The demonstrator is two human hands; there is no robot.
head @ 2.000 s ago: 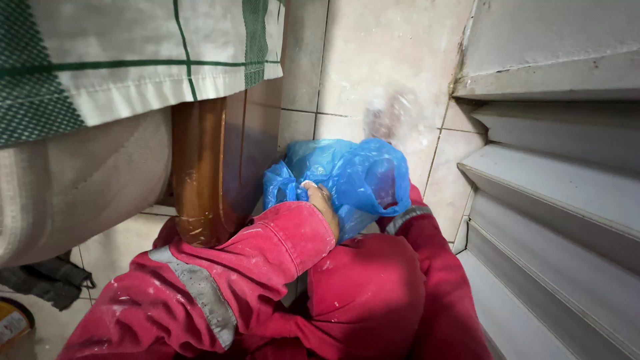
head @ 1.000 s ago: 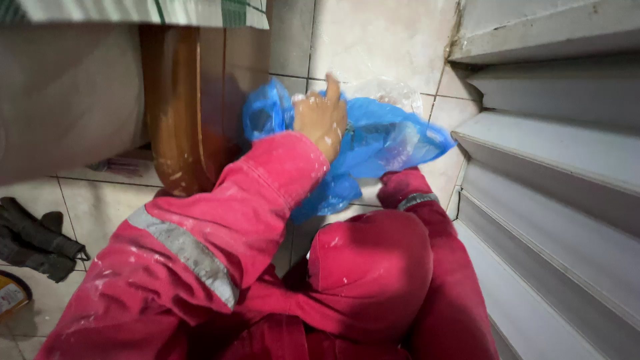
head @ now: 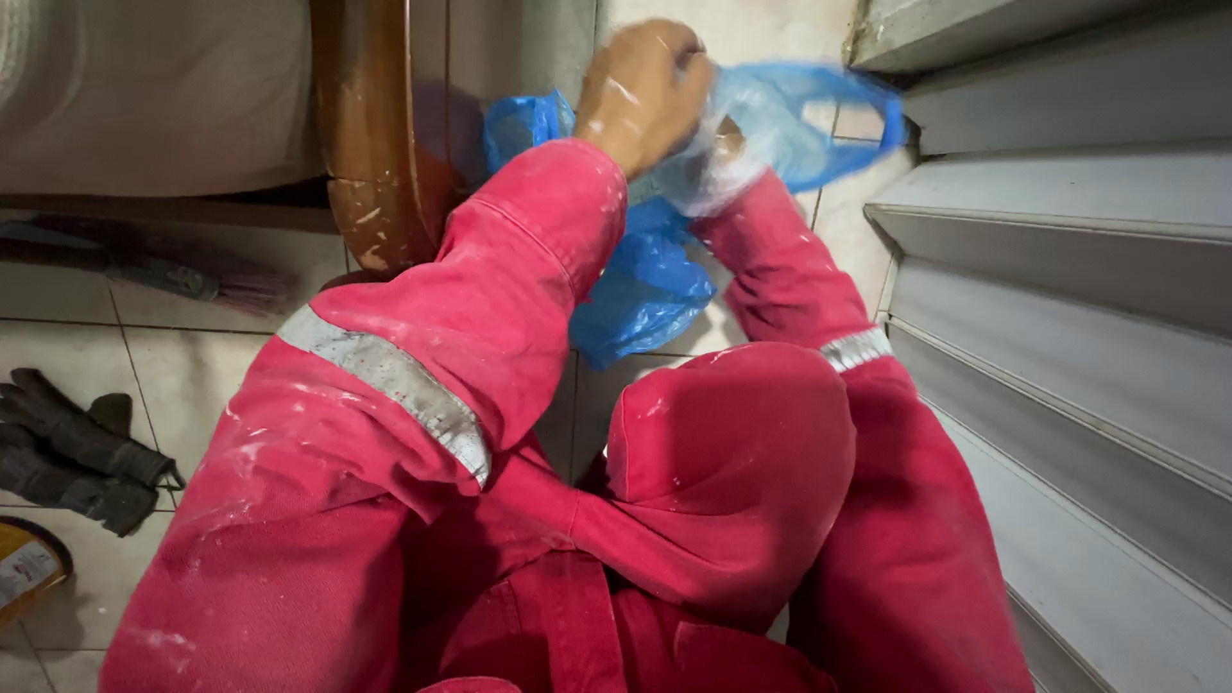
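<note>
My left hand (head: 647, 91), its back toward me and marked with white smears, has curled fingers pinching the edge of a clear plastic bag (head: 707, 178). My right hand (head: 730, 140) is mostly hidden by this blurred clear plastic, which surrounds it near the wrist; its fingers cannot be made out. Around and below both hands spreads a thin blue plastic bag (head: 640, 294), with a looped handle at the right and another blue part at the left, beside the wooden furniture leg.
A curved wooden furniture leg (head: 371, 125) stands at left. On the tiled floor lie a brush with pinkish bristles (head: 192, 279), dark gloves (head: 77, 452) and a yellow container (head: 29, 568). Grey slatted panels (head: 1078, 279) rise at right. My red-clad knee (head: 731, 472) is below my hands.
My left hand has gone from the blue bag, where its fingers were spread a second ago, to the clear plastic. The clear plastic, earlier beyond the blue bag, now surrounds my right hand.
</note>
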